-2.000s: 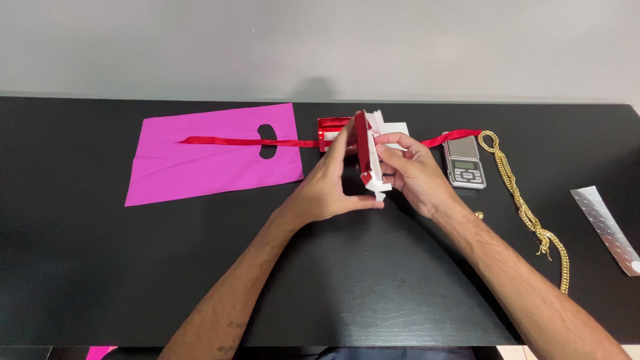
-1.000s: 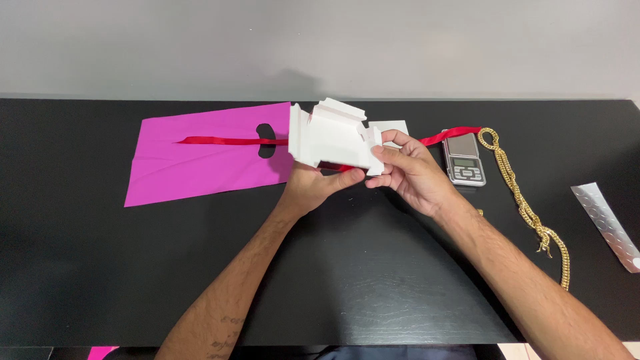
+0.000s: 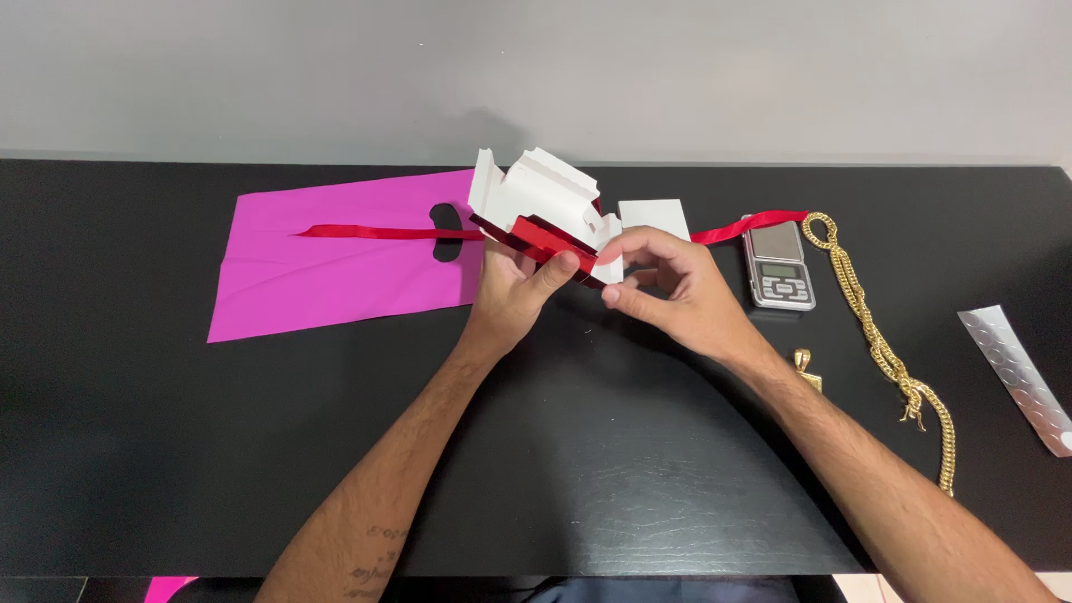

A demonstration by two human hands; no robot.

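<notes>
A partly folded cardboard box, white inside and shiny red outside, is held above the table between both hands. My left hand grips its near red side from below, thumb on the red panel. The fingers of my right hand pinch a white flap at the box's right end. Behind the hands, a red satin ribbon runs from a magenta plastic bag toward the right; its middle is hidden by the box. A white square piece lies behind my right hand.
On the black table, a small digital pocket scale stands at the right with the ribbon's end across its top. Beside it lies a gold chain. A gold pendant is partly hidden by my right forearm. A strip of round stickers lies far right.
The box in my hands has been turned and tilted, so its red side now shows in front of the white interior. My right hand has moved onto the flap at the right end.
</notes>
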